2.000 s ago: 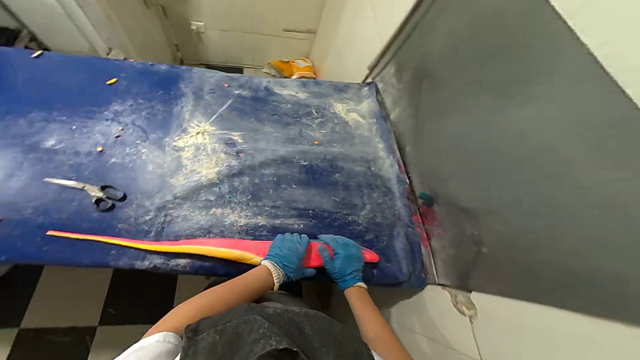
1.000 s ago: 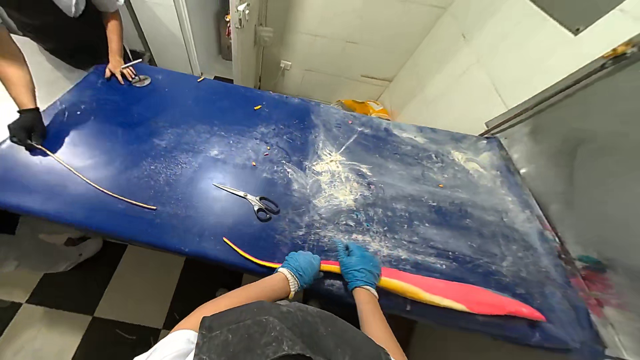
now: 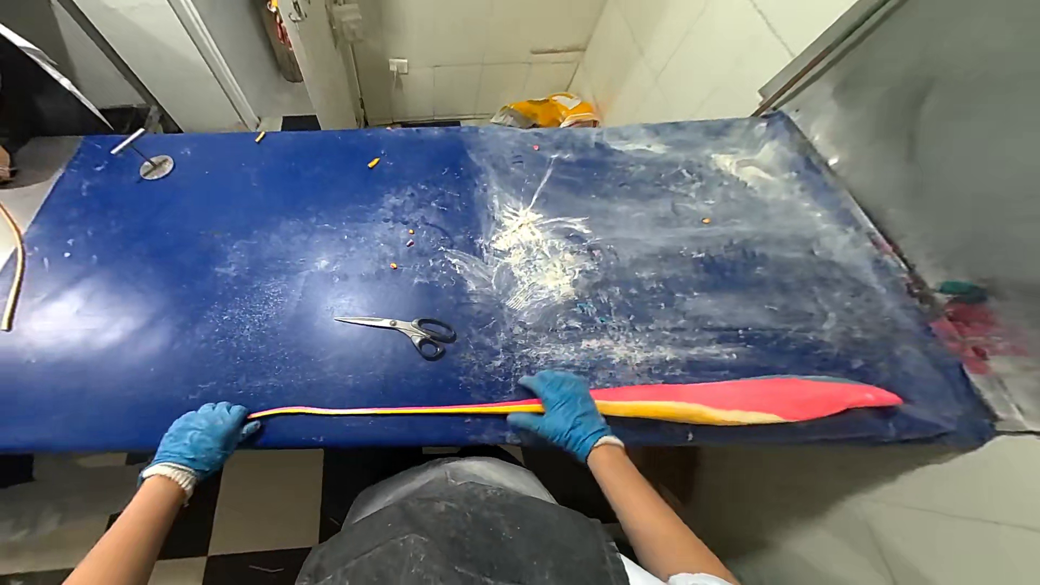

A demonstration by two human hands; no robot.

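Observation:
A long pink and yellow strip of soft, dough-like material (image 3: 731,401) lies along the near edge of the blue-topped table (image 3: 268,284). It is broad at the right and draws out to a thin rope at the left. My left hand (image 3: 201,441), in a blue glove, pinches the thin left tip. My right hand (image 3: 565,413), gloved the same way, is closed over the strip where it begins to widen. Scissors with black handles (image 3: 410,329) lie between and beyond my hands, blades pointing left.
White powder (image 3: 536,252) and small crumbs dot the tabletop. A metal tool with a round disc (image 3: 157,167) lies at the far left, near a thin tan rope (image 3: 15,268). A grey metal panel (image 3: 934,146) borders the right end. A yellow bag (image 3: 548,111) sits behind the table.
My hands, close together before, are now far apart, with the left one further left. The thin part of the strip has grown longer. The co-worker's black-gloved hand has left the view.

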